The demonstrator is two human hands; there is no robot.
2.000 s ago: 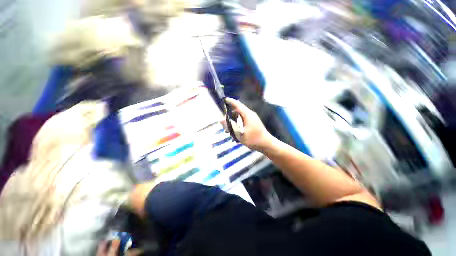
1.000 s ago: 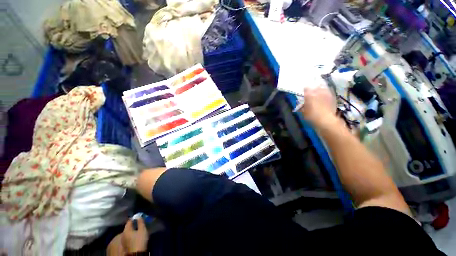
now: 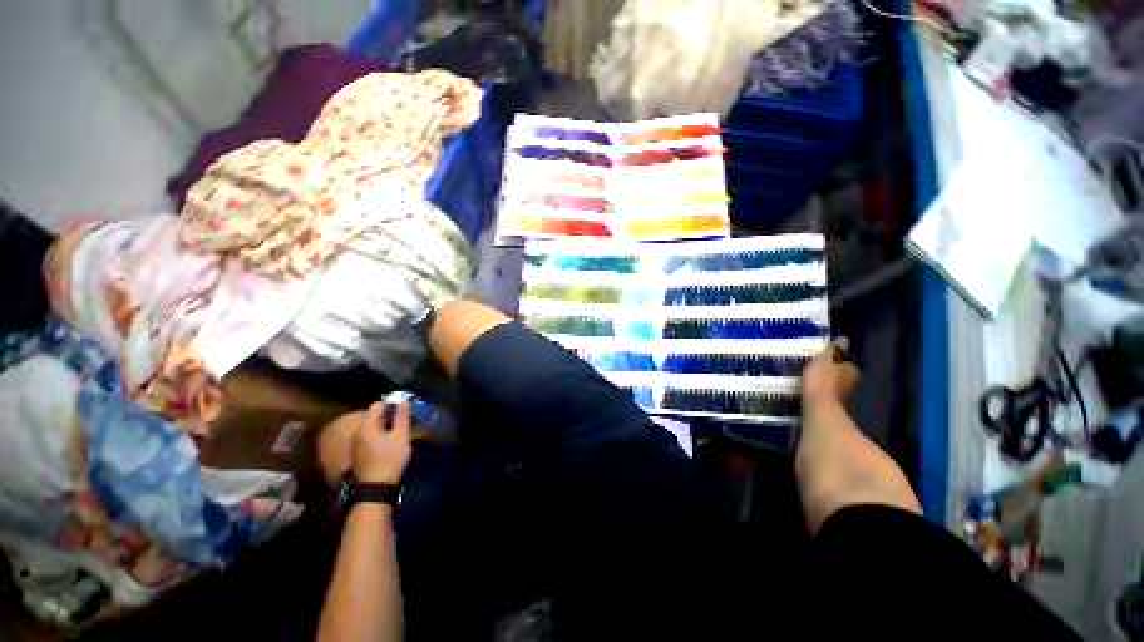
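Observation:
A thread shade card lies over my lap as two open white boards. The far board (image 3: 612,179) has purple, red, orange and yellow fringes; the near board (image 3: 675,324) has green, blue and dark ones. My right hand (image 3: 828,376) is at the near board's right edge and appears to grip it; its fingers are partly hidden. My left hand (image 3: 380,445) holds a small blue-and-white item (image 3: 419,408) low at the left, beside my lap. Black-handled scissors (image 3: 1022,414) lie on the machine table at the right.
Cream floral fabric (image 3: 320,176) is piled at the left, with white and blue print cloth (image 3: 144,439) nearer. A brown cardboard box (image 3: 257,426) is below. Blue crates (image 3: 790,144) stand beyond the card. White paper (image 3: 1004,220) lies on the blue-edged table (image 3: 933,364).
My right hand held scissors, went to the table, and is now back at the shade card without them. The view has turned right and shows more of my left hand.

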